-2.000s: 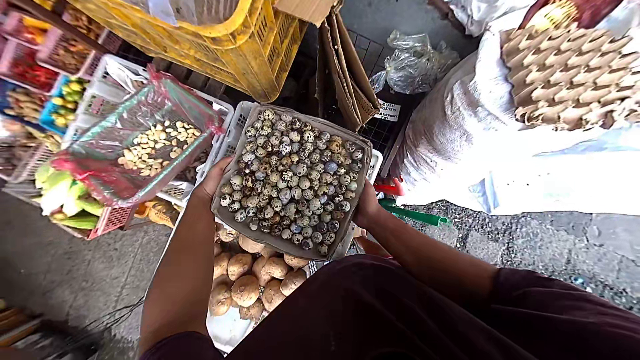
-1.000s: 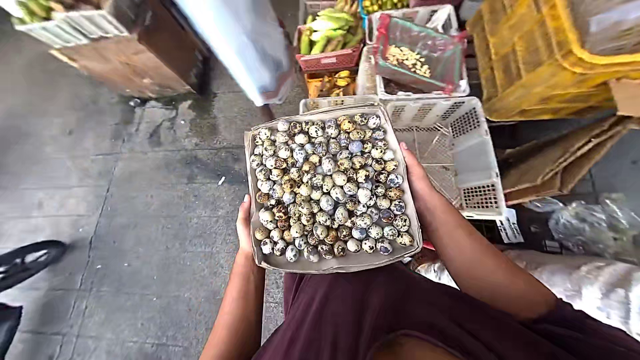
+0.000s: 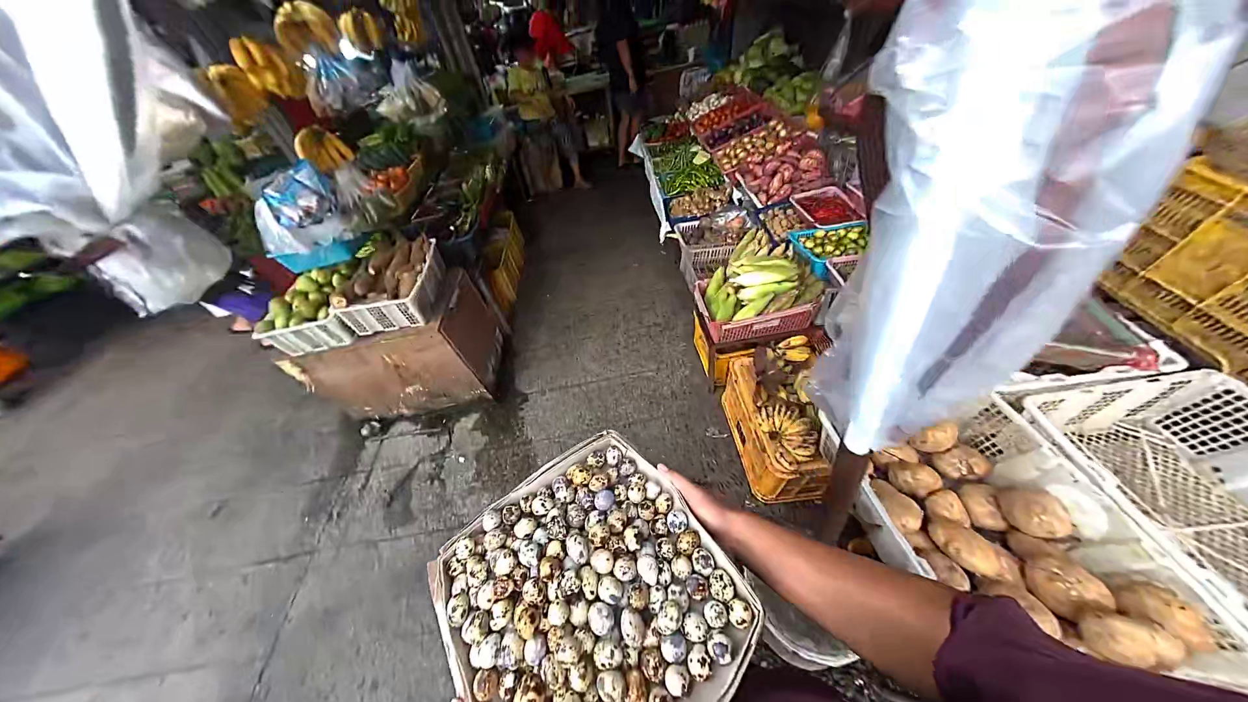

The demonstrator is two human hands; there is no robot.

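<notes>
A shallow, square-edged tray (image 3: pixel 441 585) filled with speckled quail eggs (image 3: pixel 600 585) is at the bottom centre of the head view. My right hand (image 3: pixel 700 507) grips the tray's right edge, fingers mostly hidden against its side. Only a sliver of a fingertip, perhaps of my left hand, shows at the lower left edge of the tray, too little to tell its hold. The tray is tilted slightly and the eggs lie piled inside it.
White crates hold brown tubers (image 3: pixel 975 546) at the right, beside a plastic-wrapped pole (image 3: pixel 907 292). An orange crate of bananas (image 3: pixel 770 458) and produce baskets line the walkway (image 3: pixel 604 292). A stand with a white crate (image 3: pixel 390 314) is at left; people stand far back.
The view has swung from the stacked crates and pavement up to the market walkway. The egg tray has stayed in hand throughout, and my left hand has mostly left the view.
</notes>
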